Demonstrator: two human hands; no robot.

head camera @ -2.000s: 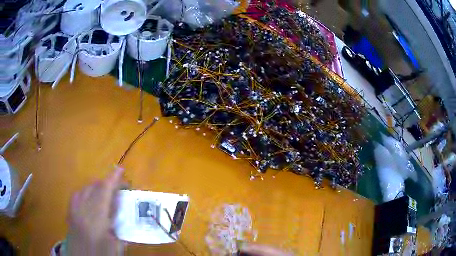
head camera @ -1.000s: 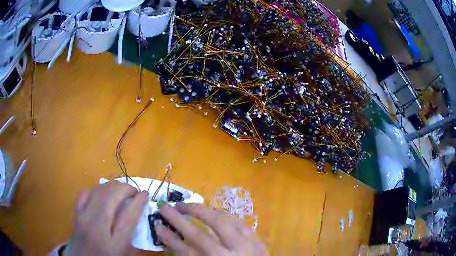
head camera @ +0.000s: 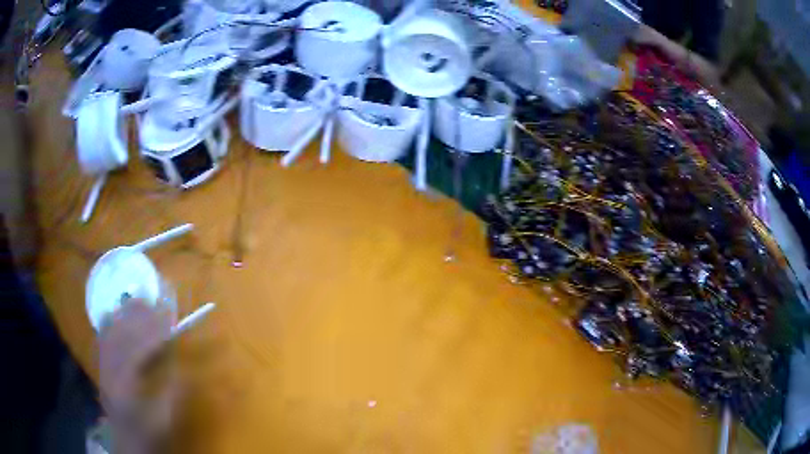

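My left hand [head camera: 142, 377] is blurred at the lower left, its fingertips at the lower edge of a white camera body [head camera: 120, 275]. This body shows a round face and two white antennas pointing right. The fingers hide part of it, and I cannot tell whether they grip it. My right hand is out of the picture. The white housing handled earlier is not in view.
White camera bodies [head camera: 377, 133] with antennas stand grouped at the back; two thin leads hang onto the orange table [head camera: 355, 301]. A dark module heap [head camera: 639, 257] lies right, a pale pile [head camera: 566, 439] at the bottom edge, and a pink-red tray [head camera: 742, 146] behind.
The view has swung left. My left hand has left the white housing and is at the camera body on the left. My right hand and the housing have gone out of view.
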